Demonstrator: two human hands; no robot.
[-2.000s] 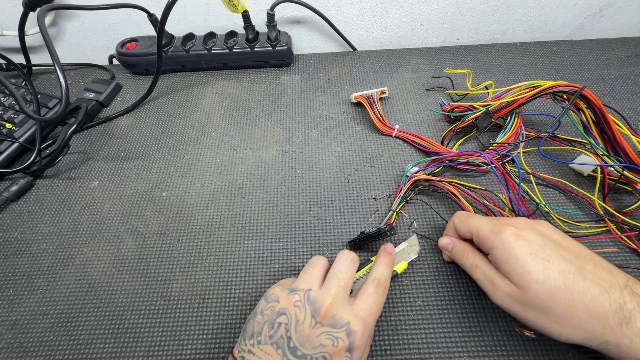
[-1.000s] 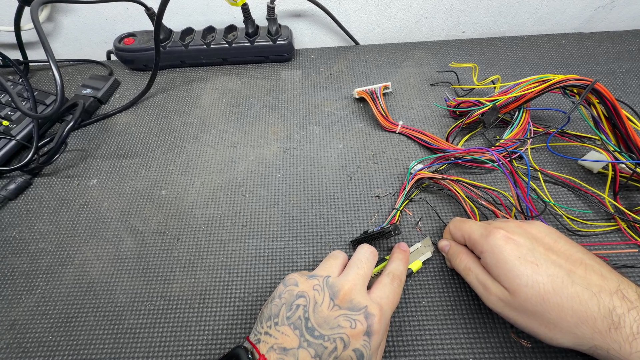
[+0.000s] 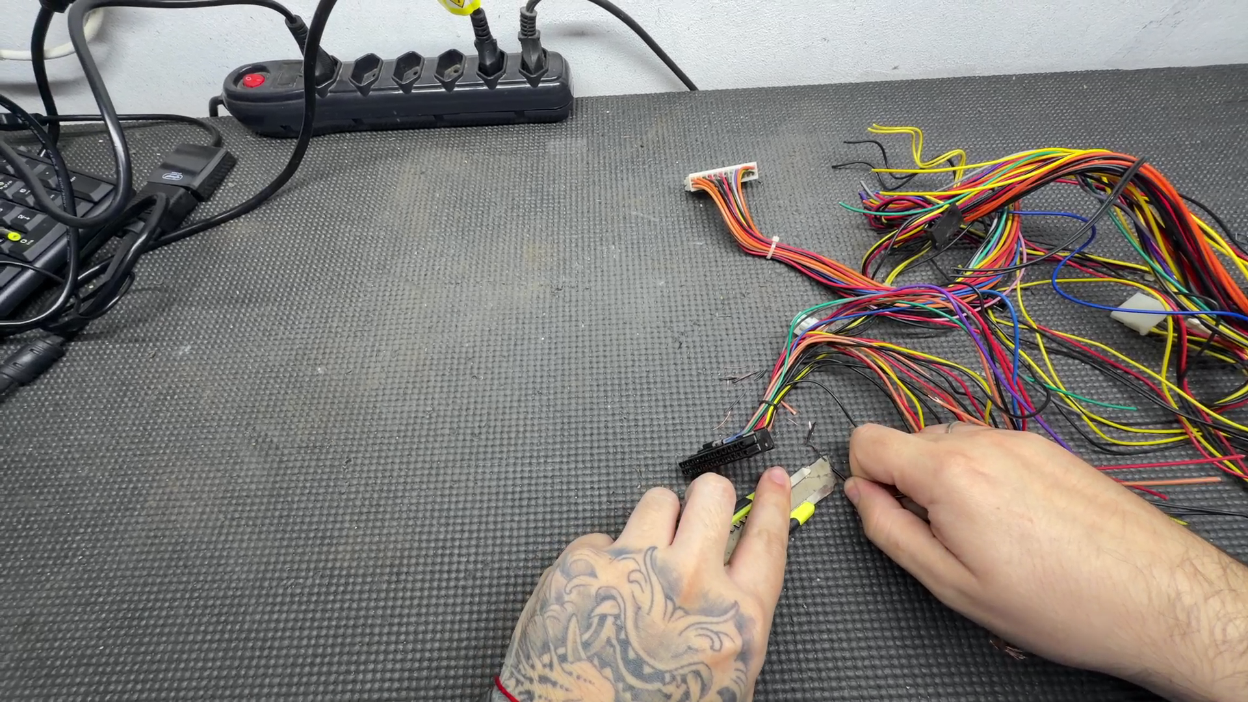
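My left hand (image 3: 663,595) lies over a yellow and black snap-off utility knife (image 3: 801,512), its index finger pressed along the metal near the blade and its other fingers bent on the mat. The blade points to the upper right. My right hand (image 3: 985,526) pinches a thin black wire between thumb and index finger, just right of the blade tip. A black multi-pin connector (image 3: 726,452) lies above my left fingertips, with many coloured wires (image 3: 882,351) running from it to the right. My right hand hides part of these wires.
A wiring harness with orange, yellow and red wires (image 3: 1053,185) and a white connector (image 3: 721,176) spreads over the ribbed dark mat (image 3: 390,390). A black power strip (image 3: 409,96) stands against the wall. Black cables (image 3: 117,195) lie over a keyboard (image 3: 39,219) on the left.
My left hand and the utility knife have moved to the right since two seconds ago, bringing the blade closer to my right fingertips. My right hand has stayed nearly in place.
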